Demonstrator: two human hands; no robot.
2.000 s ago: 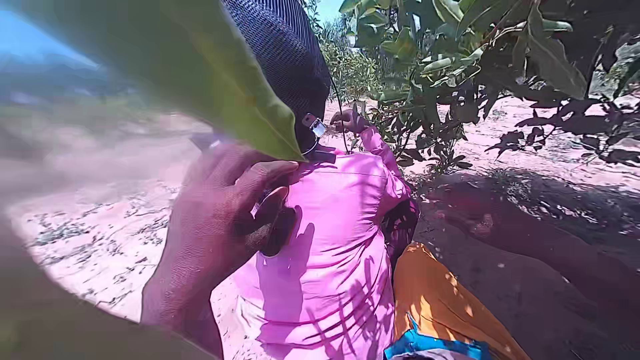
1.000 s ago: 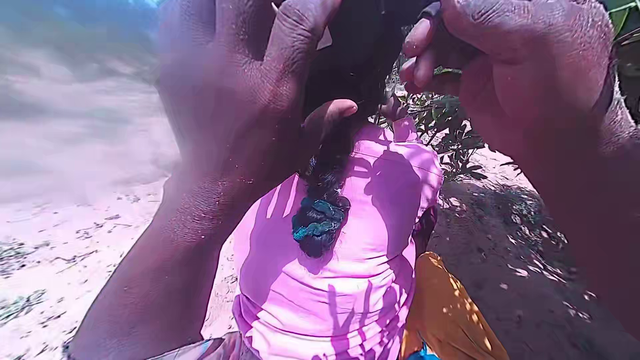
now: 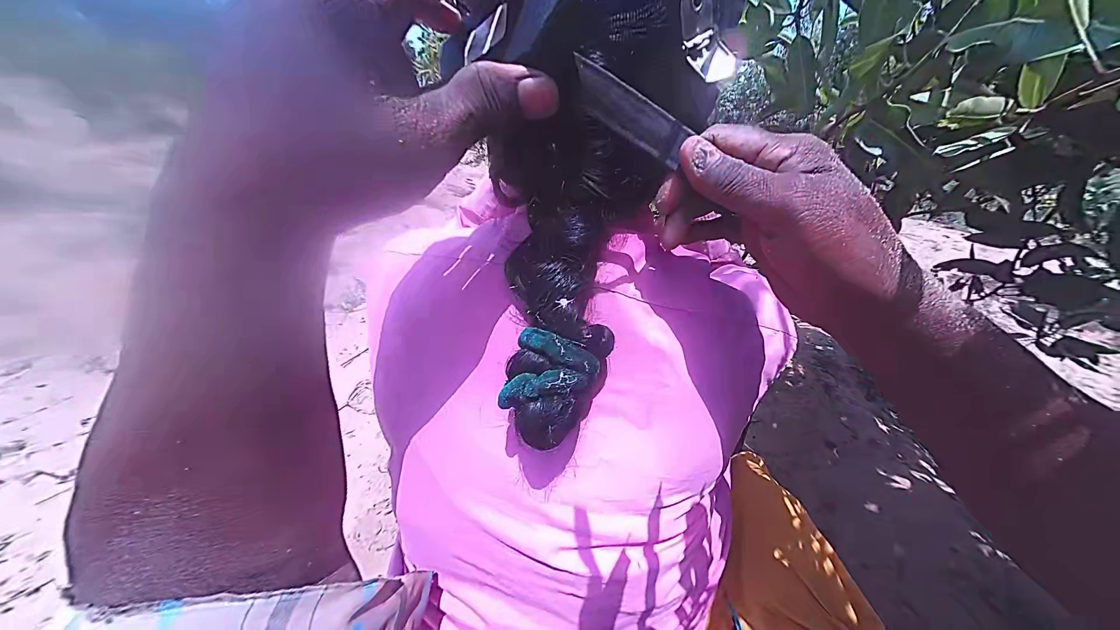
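Note:
A person in a pink top (image 3: 612,402) faces away from me, with dark headgear (image 3: 626,22) that has metal buckles (image 3: 707,52). Their black braid (image 3: 560,271) hangs down the back, its end folded and bound with a teal hair tie (image 3: 551,367). My right hand (image 3: 770,192) pinches a flat dark strip (image 3: 634,109) that slants across the back of the head; whether it is a strap or a comb is unclear. At the left, my left hand (image 3: 437,96) has its thumb against the hair; its fingers are partly cut off at the top, so its grip cannot be told.
A leafy green bush (image 3: 989,96) stands close at the right, beside my right hand. Pale sandy ground (image 3: 52,490) lies at the left. Orange cloth (image 3: 787,551) shows at the lower right of the person, next to shaded ground.
Two seconds ago a large leaf blocked much of the view; it has gone from there. My right hand has moved lower since one second ago, and the dark strip now shows in it.

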